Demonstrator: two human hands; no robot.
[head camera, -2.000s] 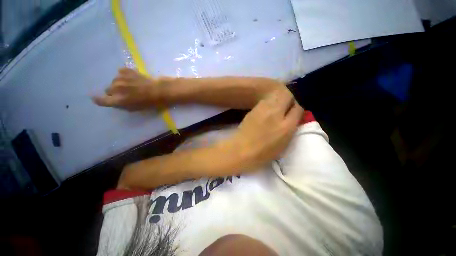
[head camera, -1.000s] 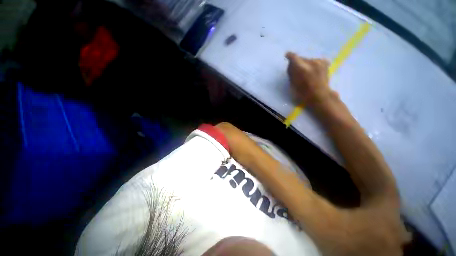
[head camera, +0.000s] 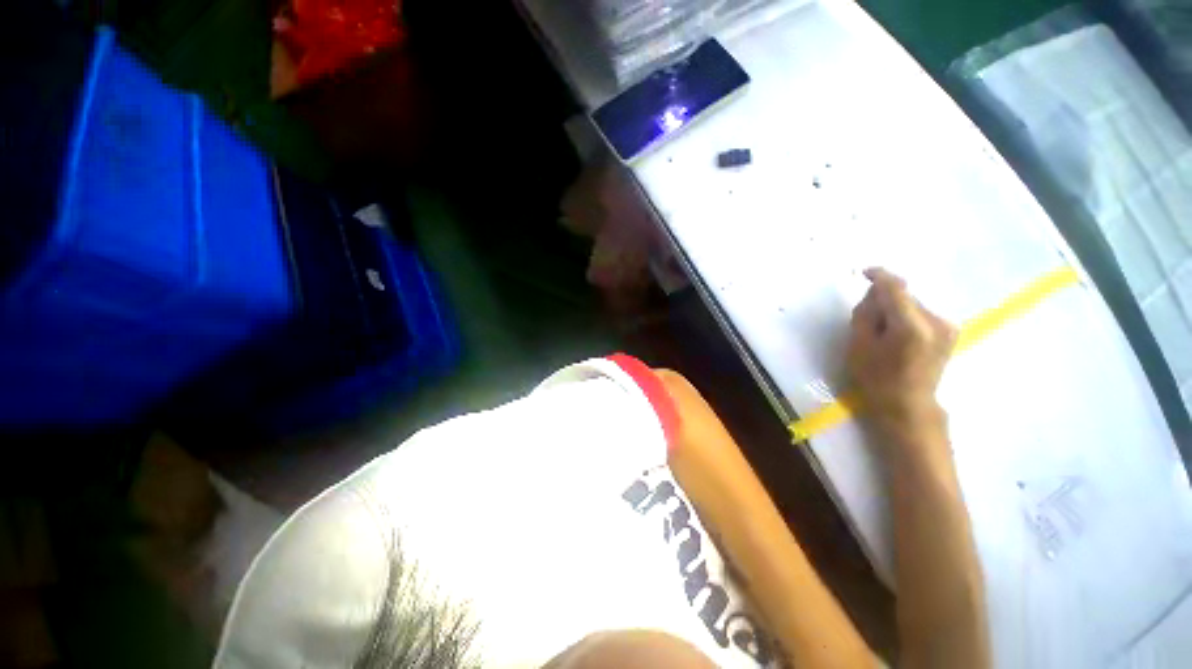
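Note:
My right hand (head camera: 902, 342) rests on the white work surface (head camera: 837, 79) beside the yellow tape (head camera: 1013, 314). Its fingers are loosely curled in and nothing shows in them. Its forearm runs down to the picture's bottom edge. My left forearm also runs out of the bottom edge, and my left hand is out of the picture. A small black housing (head camera: 735, 158) lies alone on the surface, well apart from my hand. A dark smartphone (head camera: 671, 99) with a bright glare on its screen lies near the surface's edge.
Clear stacked trays (head camera: 654, 26) stand beyond the smartphone. Blue bins (head camera: 157, 248) stand at the left, below bench height, with a red plastic bag (head camera: 340, 39) behind. A pale sheet (head camera: 1092, 118) lies on the green belt (head camera: 941, 26). Small dark specks dot the work surface.
The view has swung left, bringing in the blue bins, red bag and smartphone. My left hand, earlier on my right elbow, has left the picture. My right hand stays curled by the tape.

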